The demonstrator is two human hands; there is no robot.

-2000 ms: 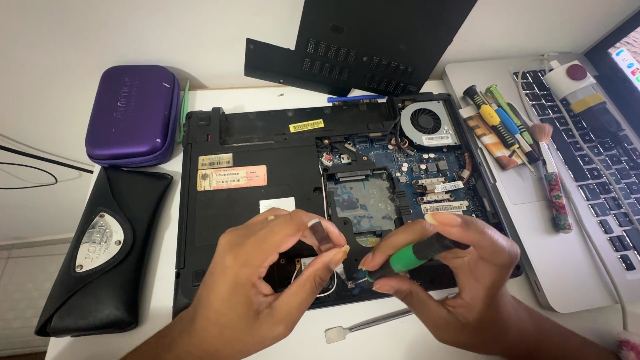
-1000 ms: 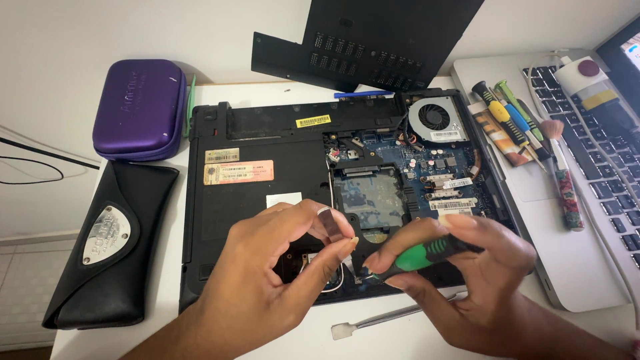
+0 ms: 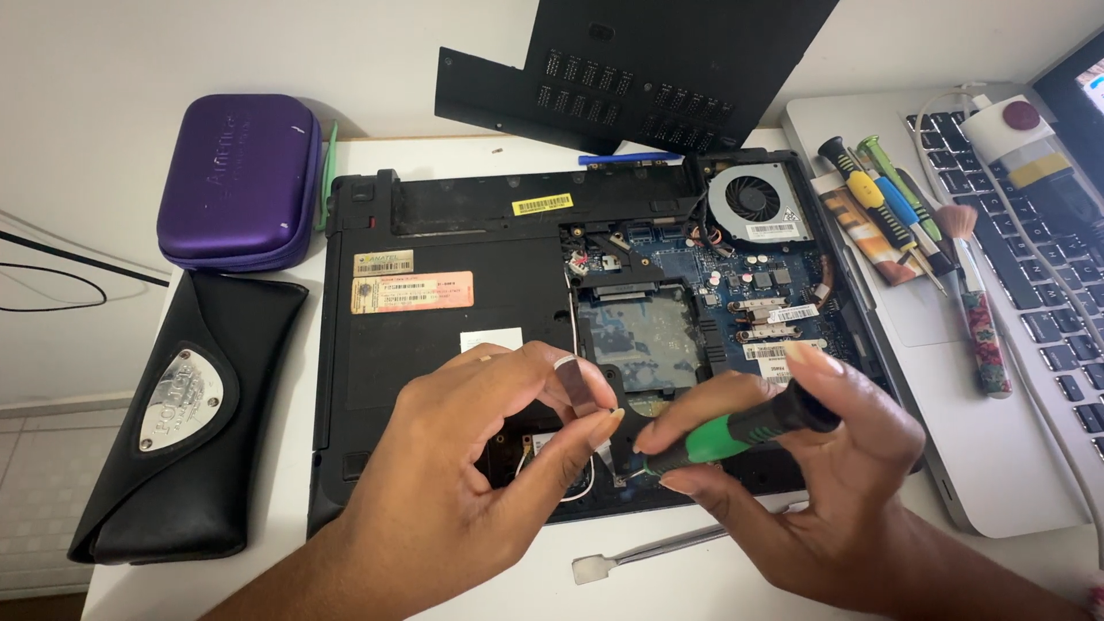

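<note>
A black laptop [image 3: 414, 345] lies upside down with its underside opened, showing a blue circuit board [image 3: 681, 254] and a cooling fan [image 3: 752, 200]. My left hand [image 3: 509, 448] pinches a thin, dark strip [image 3: 576, 386] between thumb and forefinger over the laptop's front part; whether it is tape or a flat cable I cannot tell. In my right hand [image 3: 802, 457] is a green and black screwdriver [image 3: 720, 437], tilted, its tip at a small metal part [image 3: 619, 479] near the laptop's front edge. Whether the tip touches that part is unclear.
A black cover panel [image 3: 630, 69] leans on the wall behind. At left are a purple case [image 3: 237, 181] and a black glasses case [image 3: 194, 423]. On a silver laptop [image 3: 931, 414] at right lie screwdrivers [image 3: 880, 203] and a brush [image 3: 983, 328]. A metal spatula tool [image 3: 638, 552] lies in front.
</note>
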